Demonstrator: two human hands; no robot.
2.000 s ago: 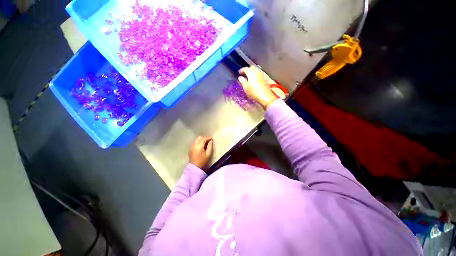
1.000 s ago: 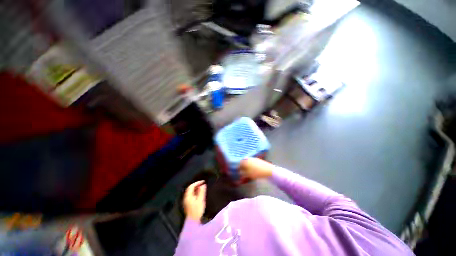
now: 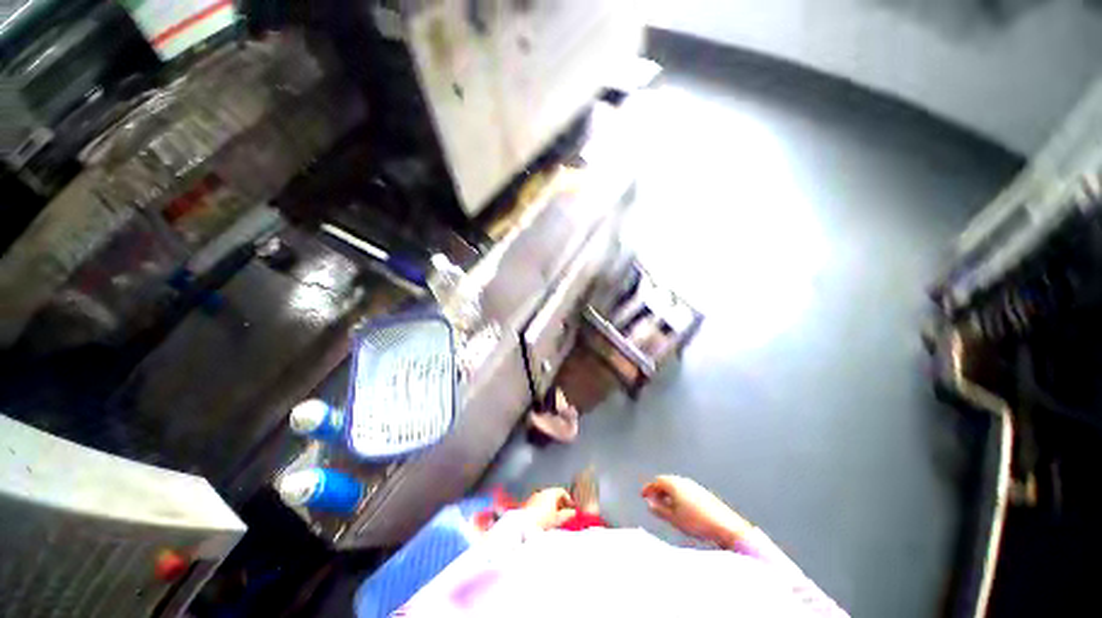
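My left hand (image 3: 550, 507) is low in the middle, partly cut off by my sleeve, beside a small red thing; whether it grips anything is unclear. My right hand (image 3: 691, 505) is to its right over the floor, fingers curled, with nothing visible in it. A blue stool-like object with a ribbed top (image 3: 417, 567) is at the bottom, left of my left hand, partly hidden by my clothing. A blue-rimmed basket (image 3: 402, 386) lies on a bench, with two blue-and-white containers (image 3: 324, 489) beside it.
The grey bench or machine ledge (image 3: 441, 465) runs up from lower left. A small stool or stand (image 3: 647, 326) is on the grey floor (image 3: 786, 423) beside it. A pale cabinet with a red button (image 3: 109, 531) is lower left. Dark equipment with a pale rail (image 3: 993, 483) stands at right.
The view has swung from the table with bins to the floor and bench. The blue-topped object, under my right hand a second ago, is now at lower left, away from that hand.
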